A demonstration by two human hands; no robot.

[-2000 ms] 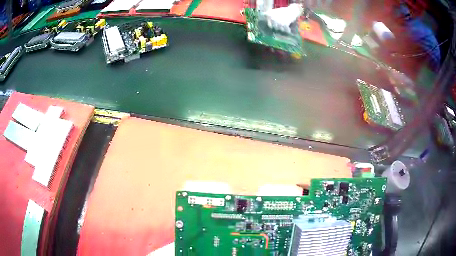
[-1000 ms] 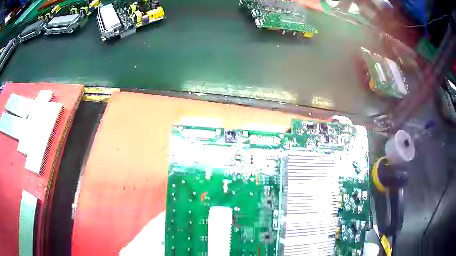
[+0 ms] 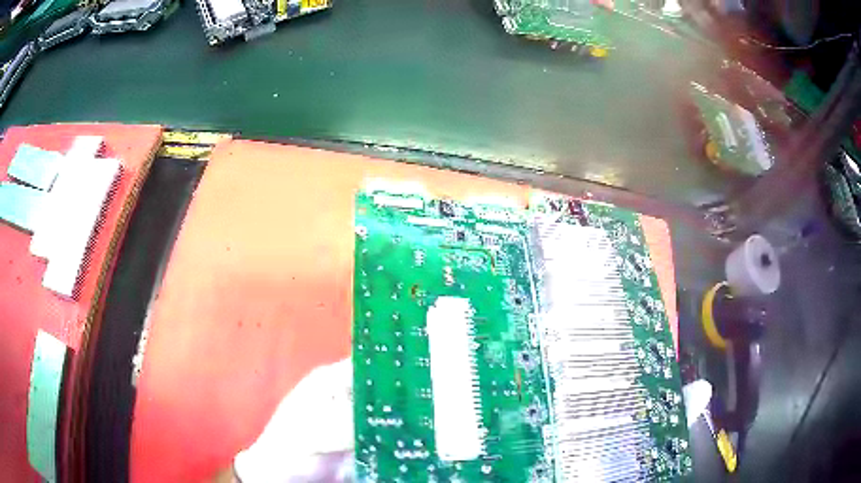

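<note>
A green circuit board [image 3: 392, 330] lies or is held over the orange-red work mat [image 3: 245, 264], its flatter side with a wide ribbed heatsink [image 3: 595, 349] and a narrow ribbed block [image 3: 455, 377] showing. My left hand [image 3: 307, 420], in a white glove, grips the board's left edge; its fingertips are hidden under the board. My right hand [image 3: 698, 401] shows only as a small white gloved part at the board's right edge; its grip is hidden.
A dark green conveyor [image 3: 359, 85] runs behind the mat, carrying several boards. White and pale green strips [image 3: 85, 222] lie on the left mat. A white container [image 3: 753, 264] and a black scanner with a yellow ring [image 3: 716, 316] are at right.
The board has moved up into view, showing more of its surface and both ribbed blocks. My left hand shows more at its left edge. The view has shifted downward.
</note>
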